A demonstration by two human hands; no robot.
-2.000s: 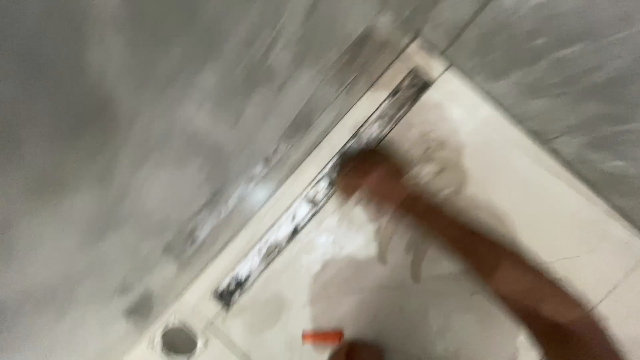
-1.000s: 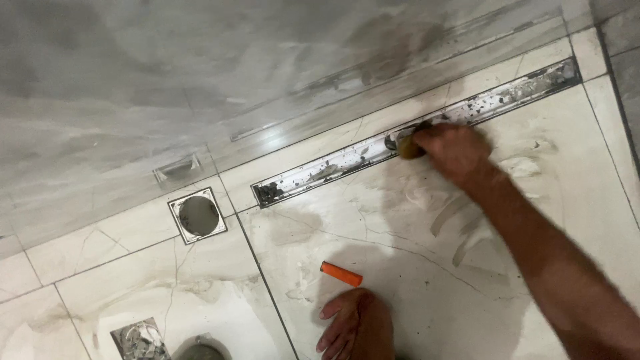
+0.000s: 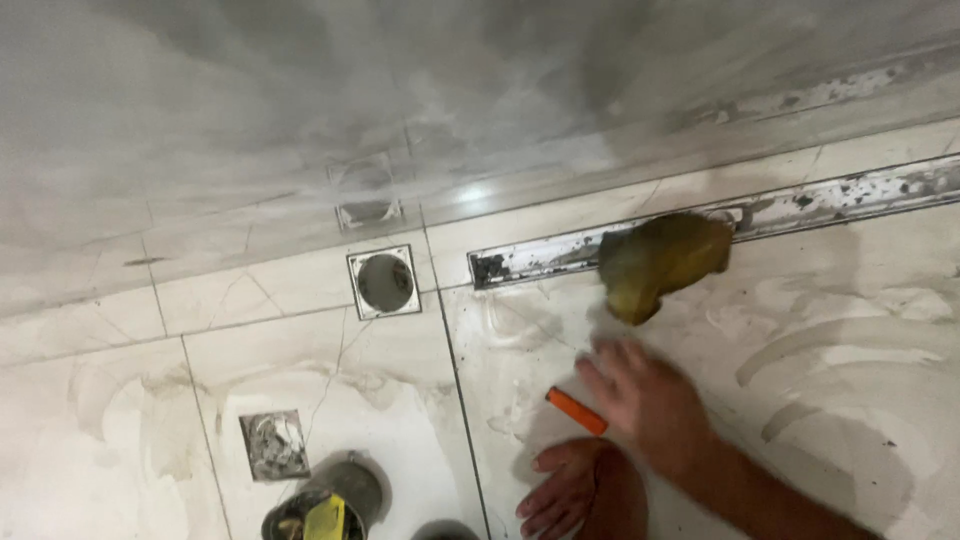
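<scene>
A wet yellow-brown sponge or cloth (image 3: 664, 262) lies across the metal linear drain channel (image 3: 847, 199), which is spotted with dark debris. My right hand (image 3: 645, 397), a little blurred, is just below it, empty, with its fingers apart. Beside its fingertips, an orange stick-shaped object (image 3: 576, 411), its kind unclear, rests on the pale floor tiles (image 3: 810, 300). My left hand (image 3: 559, 487) is low in the view, below the orange object, fingers spread and nothing seen in it; its wrist is partly hidden.
A square floor drain frame (image 3: 384, 282) with a round opening sits left of the channel. Lower left are a square metal piece (image 3: 274, 445) smeared with residue and a grey round container (image 3: 352, 487) with a yellow item in or on it. A glossy grey wall (image 3: 262, 112) borders the floor.
My right hand has let go of the yellow-brown sponge or cloth and moved down from the channel toward the orange object. The view has shifted.
</scene>
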